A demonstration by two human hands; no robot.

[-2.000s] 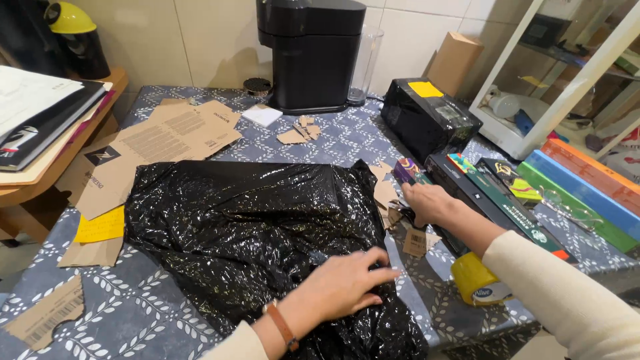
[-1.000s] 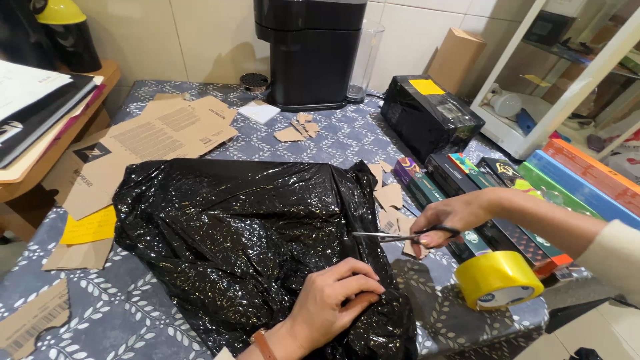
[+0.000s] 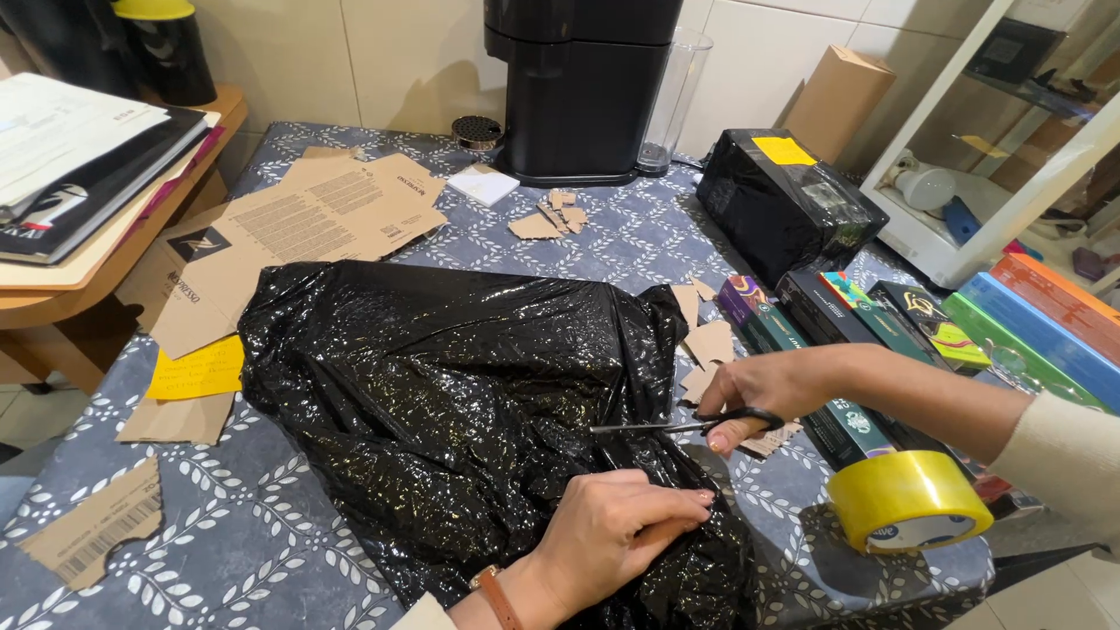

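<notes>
A crumpled, glossy black plastic bag (image 3: 437,376) lies across the middle of the patterned tablecloth; whatever it may cover is hidden. My left hand (image 3: 612,534), with a brown strap at the wrist, pinches the plastic near its lower right part. Scissors with black handles (image 3: 754,420) are in my right hand (image 3: 770,389), their blades pointing left over the bag's right side, above my left hand. A roll of clear yellowish packing tape (image 3: 910,499) lies below my right forearm.
Torn cardboard (image 3: 306,219) lies behind and left of the bag, partly under a yellow note (image 3: 197,367). A black coffee machine (image 3: 582,96) stands at the back. A black-wrapped box (image 3: 787,210) and several capsule boxes (image 3: 814,376) are at the right. Papers (image 3: 70,149) are stacked left.
Two seconds ago my right hand was reaching among the boxes at the right; it then came left over the bag with the scissors. My left hand stays on the plastic.
</notes>
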